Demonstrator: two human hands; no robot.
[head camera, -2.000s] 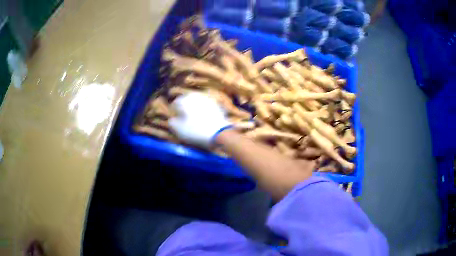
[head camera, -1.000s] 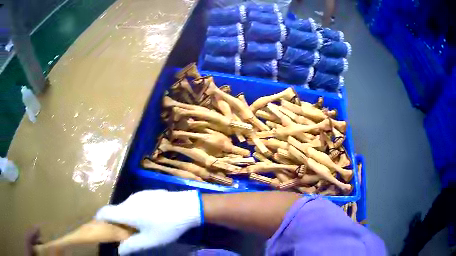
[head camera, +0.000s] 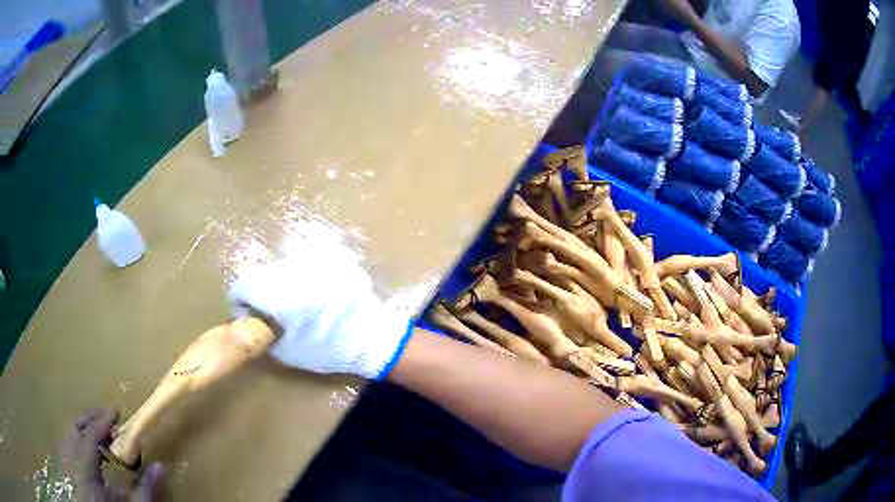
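Observation:
My right hand (head camera: 319, 319), in a white knitted glove with a blue wrist edge, grips a tan leg part (head camera: 191, 373) near its top end over the tan tabletop (head camera: 393, 127). The leg slants down to the left. My bare left hand (head camera: 103, 461) is dim and partly cut off at the lower left, with its fingers around the foot end. A squat white glue bottle (head camera: 121, 235) with a blue tip stands on the table. The leg's plug is hidden by the glove.
A blue crate (head camera: 793, 338) heaped with tan legs (head camera: 579, 294) is right of the table. Rows of blue shorts parts (head camera: 707, 147) lie behind it. A taller white bottle (head camera: 223, 108) stands by the metal post (head camera: 243, 44). A seated person (head camera: 751, 39) is at the upper right.
My right hand has carried the leg from the crate over the table. The view has turned left, showing both bottles fully. My left hand now shows around the foot.

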